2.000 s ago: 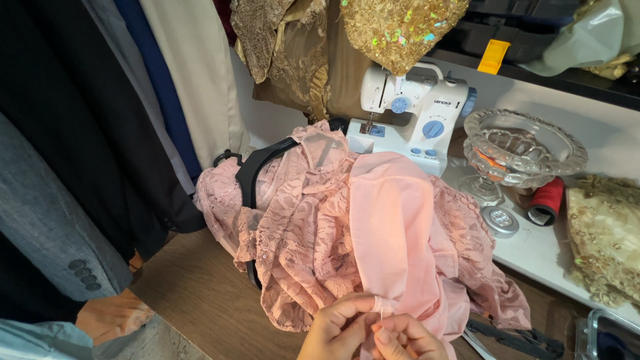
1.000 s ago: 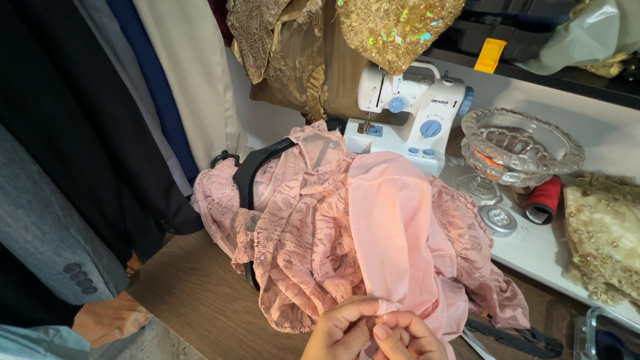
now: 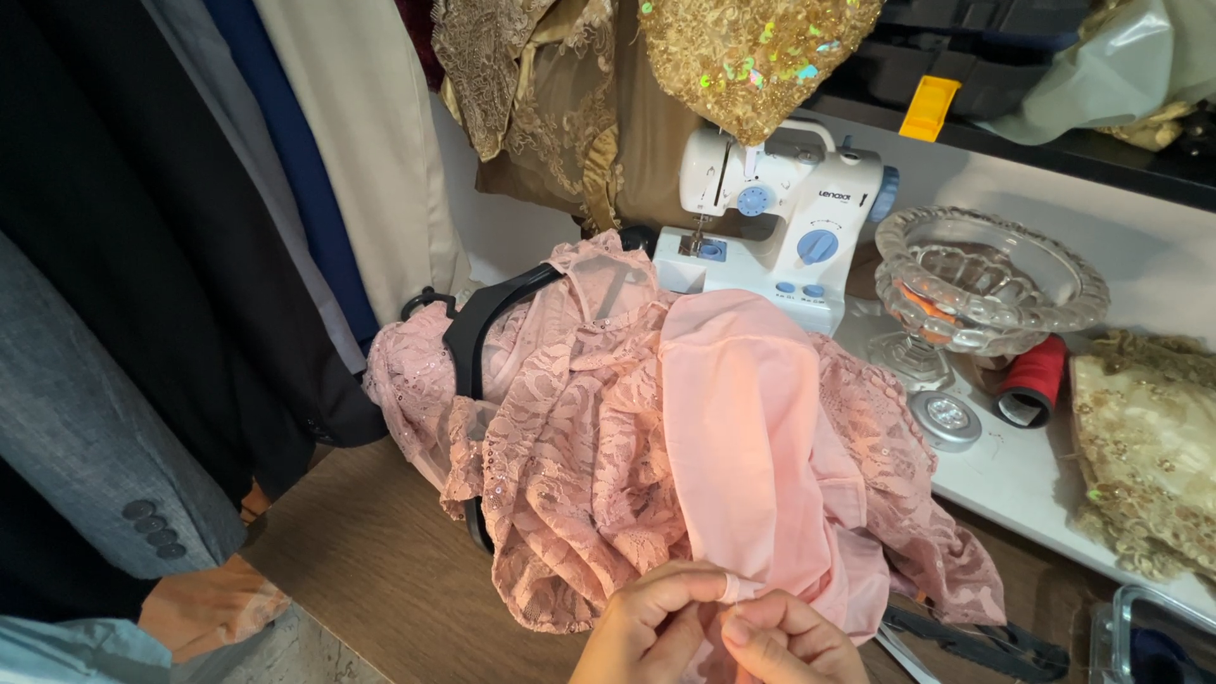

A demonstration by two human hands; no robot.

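Observation:
A pink lace garment (image 3: 570,446) with sequins lies bunched on the wooden table, around a black plastic hanger (image 3: 472,332). Its smooth pink lining (image 3: 736,418) spreads over the lace and runs down to my hands. At the bottom centre, my left hand (image 3: 655,622) pinches an edge of the lining between thumb and fingers. Close beside it, my right hand (image 3: 784,641) has thumb and forefinger pinched together at the same edge. A fine needle or thread seems to show between the fingertips, too small to tell. My wrists are out of view.
Behind the garment stands a white sewing machine (image 3: 788,218). A glass pedestal bowl (image 3: 988,285), a red thread spool (image 3: 1034,380) and a round silver puck light (image 3: 945,418) stand right. Scissors (image 3: 902,651) lie partly hidden beside my right hand. Suits (image 3: 142,237) hang left.

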